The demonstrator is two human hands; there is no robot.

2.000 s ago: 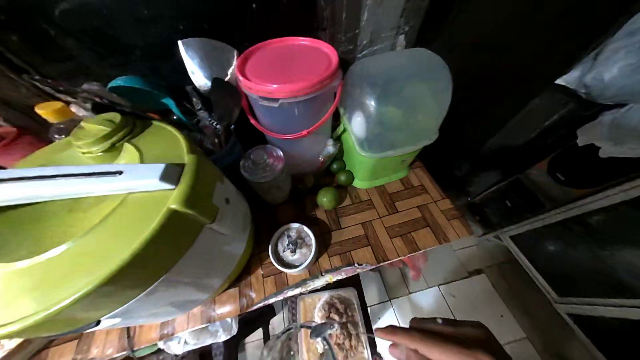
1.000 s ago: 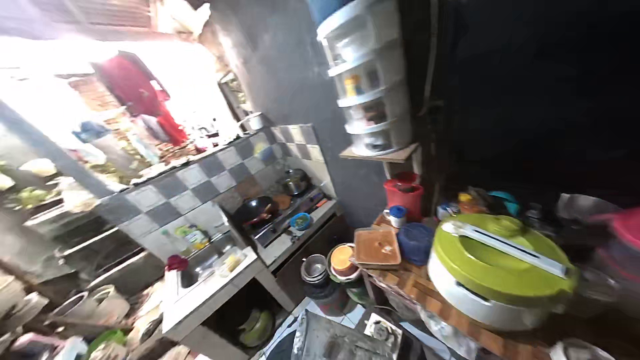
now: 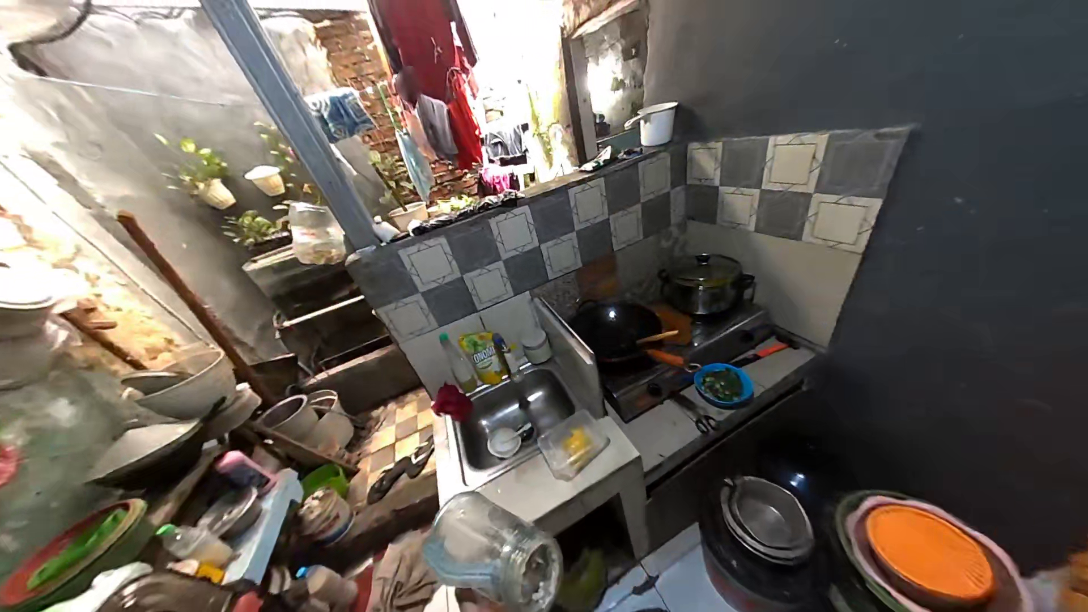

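Note:
Neither of my hands shows in the head view. A clear glass jar [image 3: 493,552] is tilted at the lower middle, in front of the sink counter; what holds it up cannot be seen. Beyond it, a steel sink [image 3: 478,425] contains a small white bowl [image 3: 503,442], and a clear plastic container with yellow pieces [image 3: 574,446] rests on the sink's right edge. On the gas stove stand a black wok [image 3: 614,327] and a lidded steel pot [image 3: 704,289]. A blue bowl of chopped greens [image 3: 723,386] sits at the stove's front.
Stacked metal pots [image 3: 769,518] and a round orange lid or tray [image 3: 928,552] stand low at the right. Basins, bottles and a blue-white bench [image 3: 263,527] crowd the lower left. A tiled half wall [image 3: 527,246] runs behind the sink, with laundry hanging beyond.
The view has swung left from the table with the green-lidded cooker to the sink and stove. The hand seen two seconds ago is out of view; the tilted glass jar now shows at the bottom.

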